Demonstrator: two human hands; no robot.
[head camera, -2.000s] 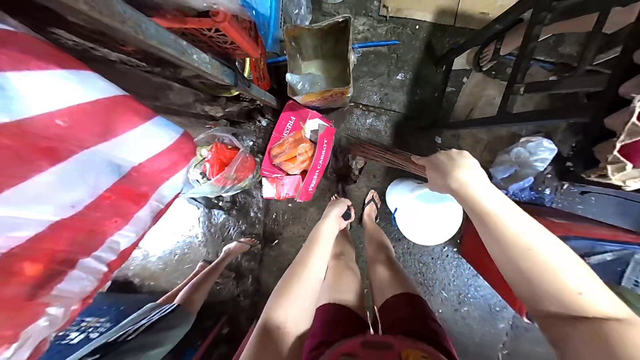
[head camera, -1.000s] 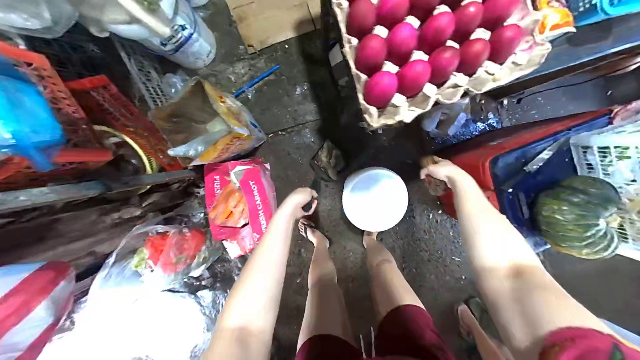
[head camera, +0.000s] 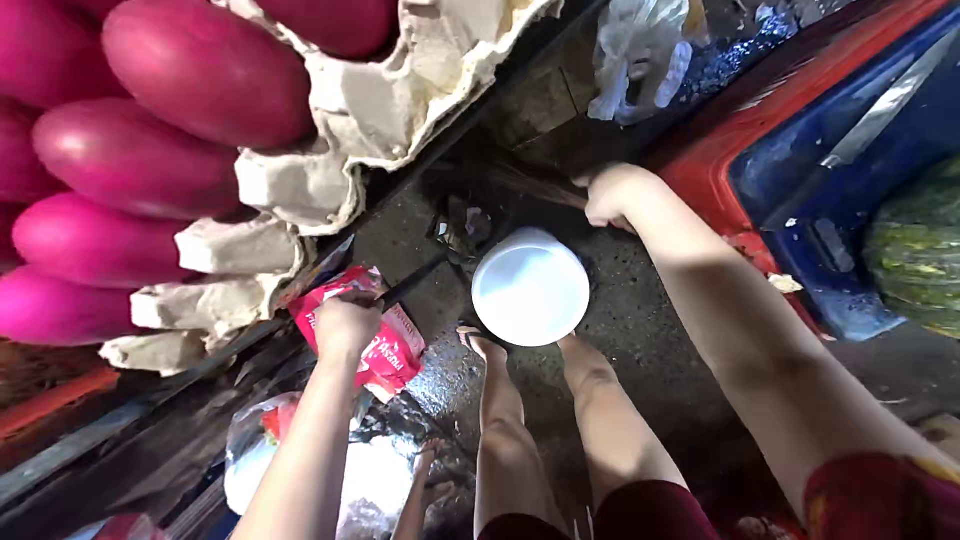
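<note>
My right hand (head camera: 619, 196) is closed around the end of a dark brown stick broom (head camera: 536, 180), which reaches left into shadow. Over a pink printed carton (head camera: 390, 352), my left hand (head camera: 349, 326) is closed on a thin dark handle (head camera: 412, 283); its far end meets a small heap of dark debris (head camera: 461, 229) on the wet floor. What that handle belongs to cannot be told. Between my hands, in front of my feet, stands a round white bucket (head camera: 531, 289); whether its top is covered is unclear.
A pulp tray (head camera: 375, 97) of magenta eggs (head camera: 206, 71) fills the upper left, close to the camera. At right are a red-and-blue container (head camera: 787, 180) and a green squash (head camera: 919, 251). Plastic bags (head camera: 641, 56) lie at the top. Someone's bare foot (head camera: 427, 454) shows below.
The view has shifted strongly, bringing the egg tray close. Against the bucket, my left hand has moved left, over the pink carton. My right hand keeps hold of the broom seen two seconds ago.
</note>
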